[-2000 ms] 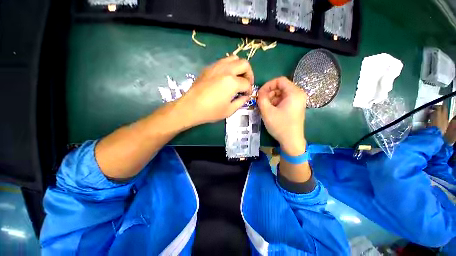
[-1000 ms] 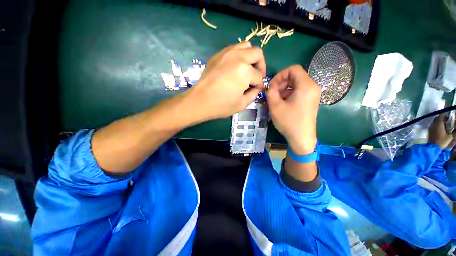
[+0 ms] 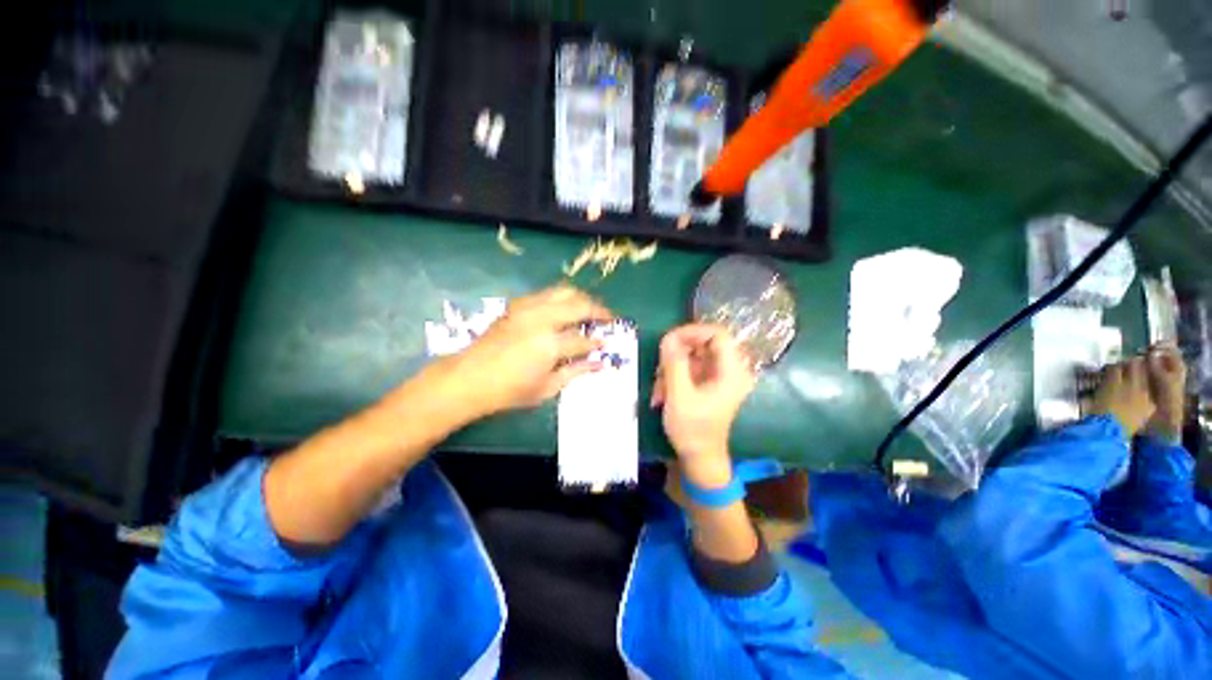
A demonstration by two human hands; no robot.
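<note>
A silver-white phone frame [image 3: 598,423] lies upright to me at the mat's near edge, with blue bits at its far end. My left hand [image 3: 538,348] rests at the frame's far left side, fingertips touching that end. My right hand [image 3: 703,385] is just right of the frame, off it, with its fingers curled and thumb near the fingertips; whether it holds something small cannot be seen. A blue strap is on my right wrist. The round screw dish [image 3: 744,299] is behind my right hand, which overlaps its near edge.
An orange screwdriver [image 3: 811,100] hangs over the black phone tray [image 3: 459,199] behind. Tan strips [image 3: 609,255] and small white pieces [image 3: 460,326] lie on the mat. White paper [image 3: 901,306], a plastic bag [image 3: 960,405] and a black cable [image 3: 1050,299] are right, beside another person's hands [image 3: 1143,388].
My right hand has moved away from the frame's far end, to its right. The view has shifted, so more of the tray and the orange screwdriver show. My left hand stays at the frame.
</note>
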